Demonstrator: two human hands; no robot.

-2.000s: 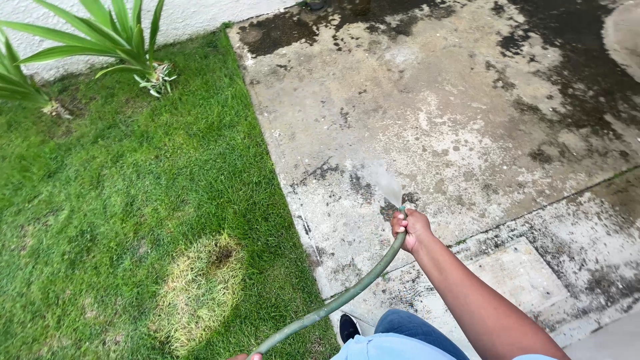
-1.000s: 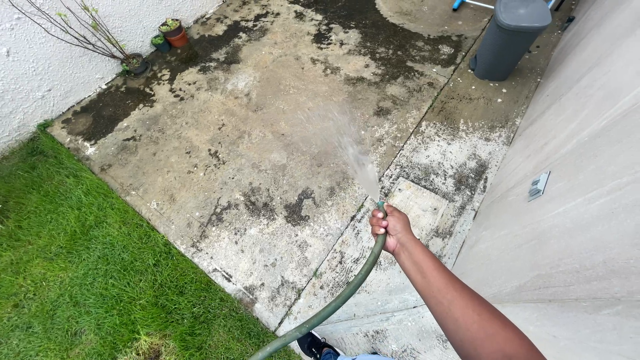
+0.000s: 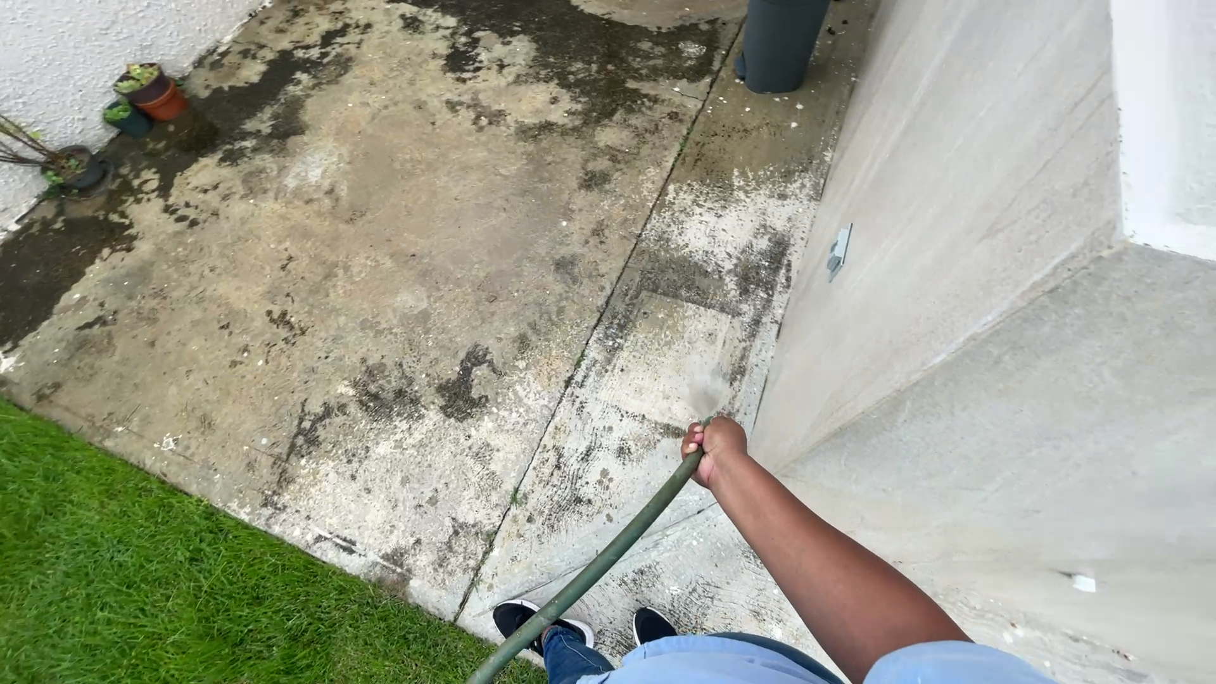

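Observation:
My right hand [image 3: 714, 448] is closed around the end of a green garden hose [image 3: 608, 559], at the lower middle of the head view. A fine spray of water [image 3: 706, 388] leaves the hose just above my fingers, over the pale strip of concrete [image 3: 665, 351] beside the wall. From my hand the hose curves down to the left, past my shoes, and runs out at the bottom edge. My left hand is out of view.
Grass [image 3: 190, 570] borders the concrete slab [image 3: 399, 218] at lower left. Potted plants [image 3: 163, 99] stand by the white wall at upper left. A dark grey bin [image 3: 781, 43] is at the top, near the grey wall [image 3: 950, 190] on the right, which bears a small metal plate [image 3: 839, 252].
The view has swung to the right, away from the grass. My right hand with the hose has moved from over the large slab to the strip near the wall. My left hand has left the view.

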